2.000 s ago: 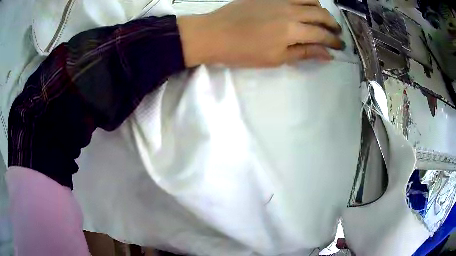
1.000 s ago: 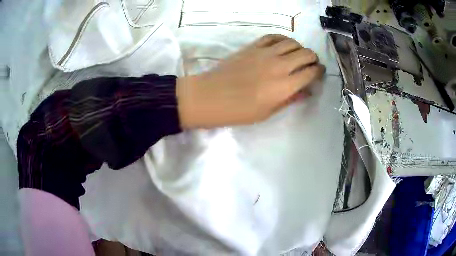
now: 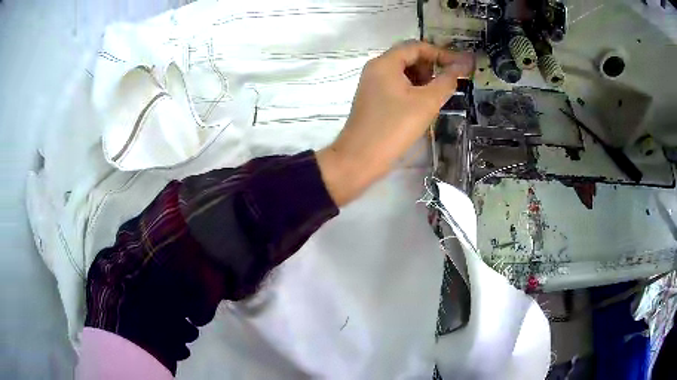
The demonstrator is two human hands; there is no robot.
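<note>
The white garment body (image 3: 319, 282) lies across the middle, with dark double topstitching and a narrow stitched pocket (image 3: 301, 107). My left hand (image 3: 390, 111) is above it, palm down, thumb and forefinger tips together beside the presser foot area; whether they pinch anything is unclear. A shiny metal folder (image 3: 454, 297) runs along the garment's right edge. The white band strip (image 3: 508, 319) curls beside it, with loose threads at its upper end. A rounded stitched panel (image 3: 141, 133) lies folded at upper left. My right hand is not in view.
The sewing machine's tension knobs (image 3: 523, 52) are at upper right, above stained slide plates (image 3: 557, 159). A thin black tool (image 3: 620, 159) lies on the bed. A blue bin (image 3: 620, 341) with white pieces stands at lower right. A pale surface is at far left.
My left hand has risen from flat on the cloth to the presser foot area, thumb and forefinger now together. The view has shifted, showing more of the machine head.
</note>
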